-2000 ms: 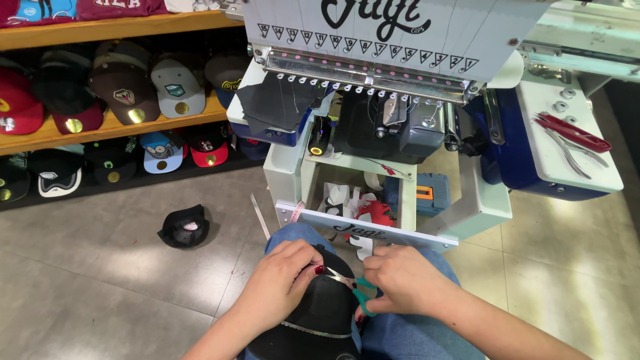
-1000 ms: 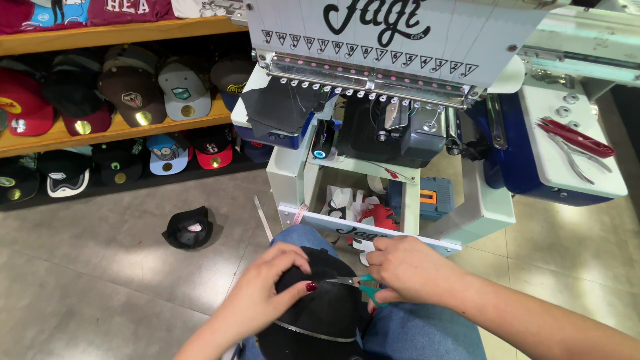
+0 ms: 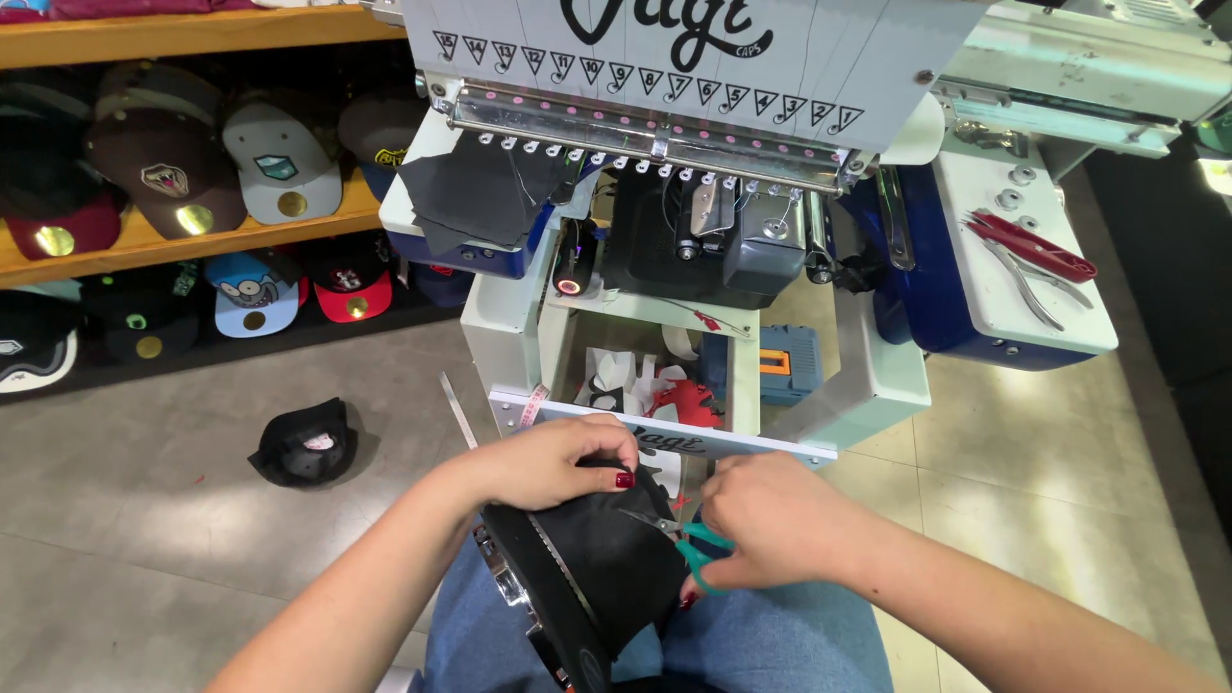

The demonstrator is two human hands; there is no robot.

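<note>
A black cap (image 3: 611, 568), clamped in a metal cap frame (image 3: 505, 577), rests on my thighs. My left hand (image 3: 558, 462) grips the cap's far edge, its thumb on the black fabric and its other fingers partly hidden. In my right hand (image 3: 770, 525) is a pair of small scissors (image 3: 695, 549) with green handles. Their blades point left and lie over the fabric, slightly apart, just below and right of my left thumb. Whether the tips touch the cloth or a thread, I cannot tell.
Ahead stands a multi-needle embroidery machine (image 3: 664, 144) above an open drawer (image 3: 664, 433) of fabric scraps. Red thread snips (image 3: 1035, 245) and metal nippers (image 3: 1025, 284) lie on its right-hand table. Another black cap (image 3: 306, 443) is on the floor; shelves of caps (image 3: 279, 159) stand at left.
The cap and its frame have turned on my lap, so the metal clamp now shows at the left. Both hands have shifted with it. The scissors stay in my right hand.
</note>
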